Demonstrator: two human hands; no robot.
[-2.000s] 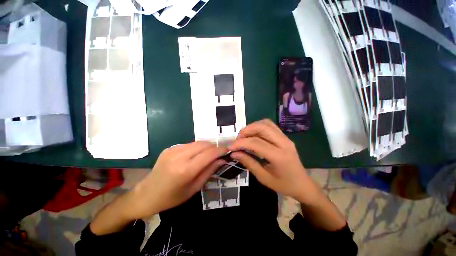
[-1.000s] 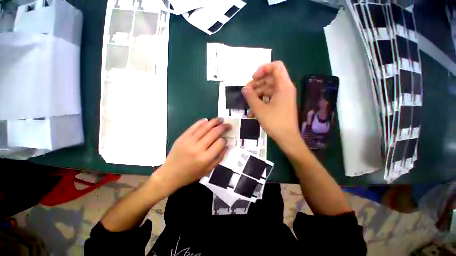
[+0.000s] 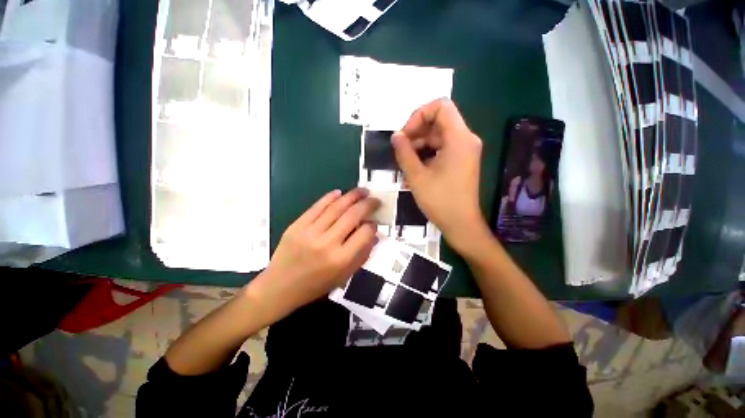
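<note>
A die-cut sheet with a blank white top lies in front of me, with black squares in its upper rows. My right hand pinches the right corner of a black square in the left column, flat on or just above the sheet; the hand hides part of the sheet. My left hand rests its fingertips on the sheet's left edge, beside a pale empty-looking spot, with no held piece visible. A loose piece with several black squares lies tilted over the sheet's lower end, near my left thumb.
A smartphone lies right of the sheet. Further right are a long white sheet and fanned black-square sheets. Left are a pale grey-square stack and a bulky white block. White scrap lies at the top.
My right hand has left the loose piece and moved up to the upper black square. The loose piece is spread flat. My left hand has moved up beside the sheet. The view has shifted.
</note>
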